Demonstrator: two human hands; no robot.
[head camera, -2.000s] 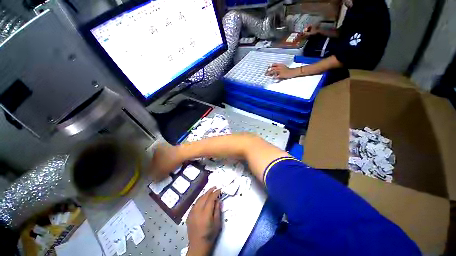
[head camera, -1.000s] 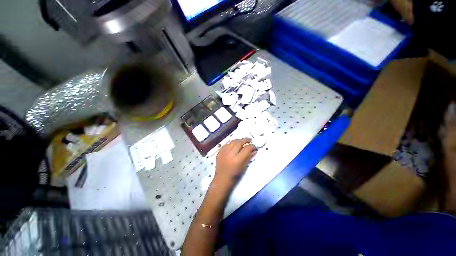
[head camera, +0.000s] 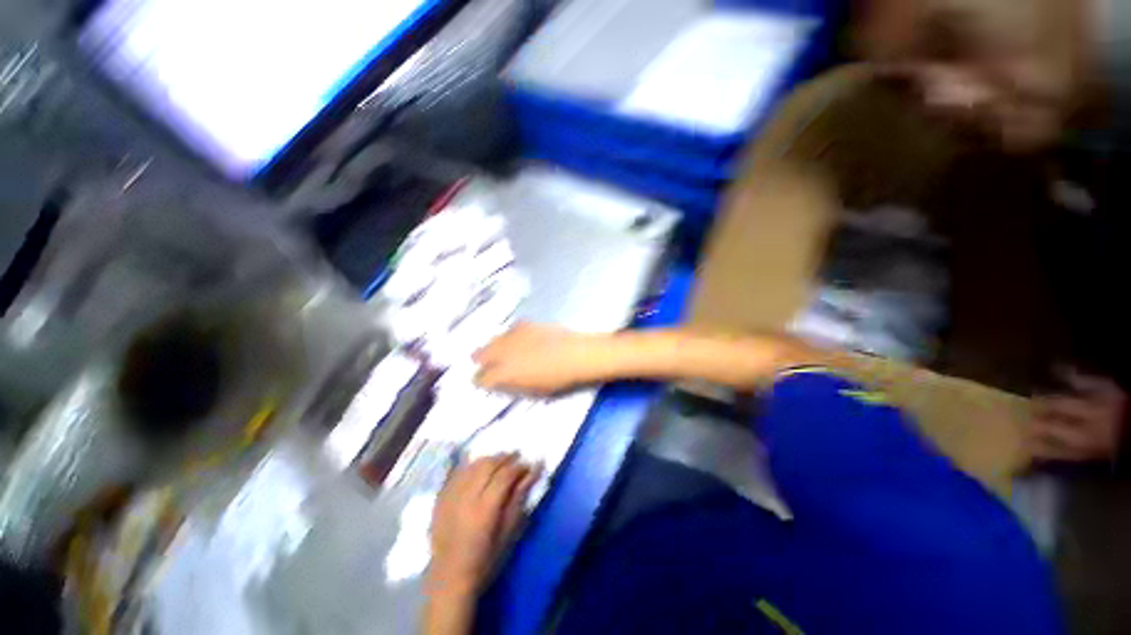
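The whole picture is motion-blurred. The dark brown fixture (head camera: 401, 428) lies on the table with a smeared white row of parts along it. A heap of white plastic parts (head camera: 456, 275) lies behind and right of it. My right hand (head camera: 527, 360) reaches in from the right, over white parts at the near side of the heap. My left hand (head camera: 478, 511) is low over the white parts in front of the fixture, fingers bent. Blur hides whether either hand holds a part.
The cardboard carton (head camera: 763, 254) stands at right, white parts inside, with another person's hand (head camera: 1082, 419) at its far edge. Blue crates (head camera: 620, 143) are behind. The dark duct mouth (head camera: 174, 372) and paper (head camera: 230, 546) are left, the monitor (head camera: 248, 75) upper left.
My right arm, out of clear view a second ago, now reaches across to the parts. My left hand stays near the fixture's front. The view has shifted and blurred.
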